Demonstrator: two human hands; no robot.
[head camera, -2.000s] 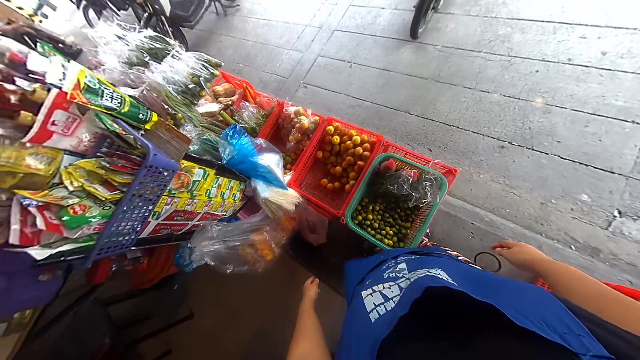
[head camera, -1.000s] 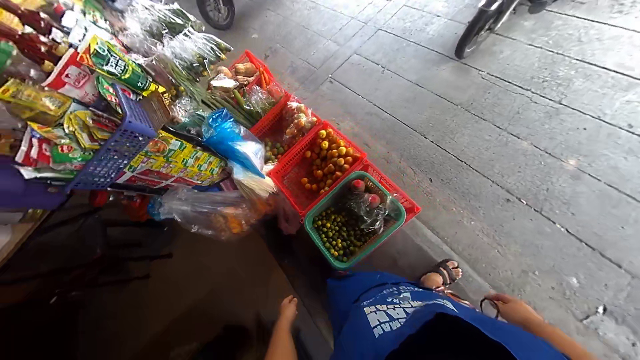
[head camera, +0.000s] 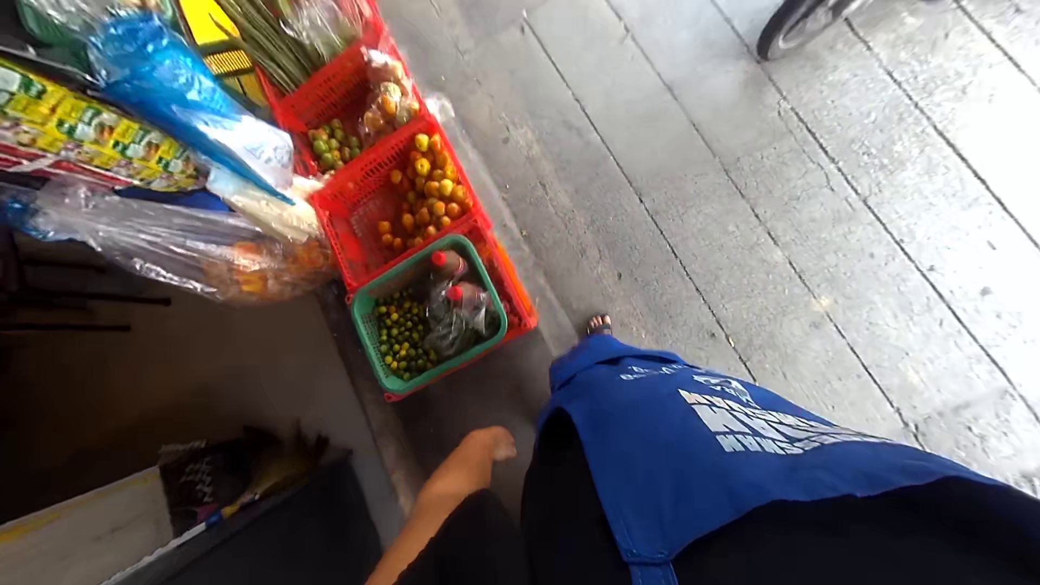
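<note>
My left hand (head camera: 490, 445) hangs at the lower middle, blurred, beside my blue apron (head camera: 699, 439); whether its fingers hold anything cannot be made out. Nearest to it is a green plastic basket (head camera: 370, 357) of small green and yellow citrus fruits (head camera: 404, 335), with two red-capped bottles (head camera: 455, 264) and a clear plastic bag at its right side. Behind it, a red plastic crate (head camera: 345, 231) holds orange and yellow tomatoes (head camera: 435, 191). Another red crate (head camera: 325, 101) has green fruits and a bagged lot of round produce. My right hand is out of the frame.
Clear bags with orange contents (head camera: 252, 268), a blue plastic bag (head camera: 175, 89) and rows of yellow-green sachets (head camera: 89, 122) hang at the left. A dark-sided stand (head camera: 284, 520) is at lower left. Grey paving (head camera: 650, 179) lies right of the crates, with a wheel (head camera: 800, 24) at the top.
The view has shifted and turned markedly. My right hand, seen low at the right in both earlier frames with a dark loop by it, has left the frame.
</note>
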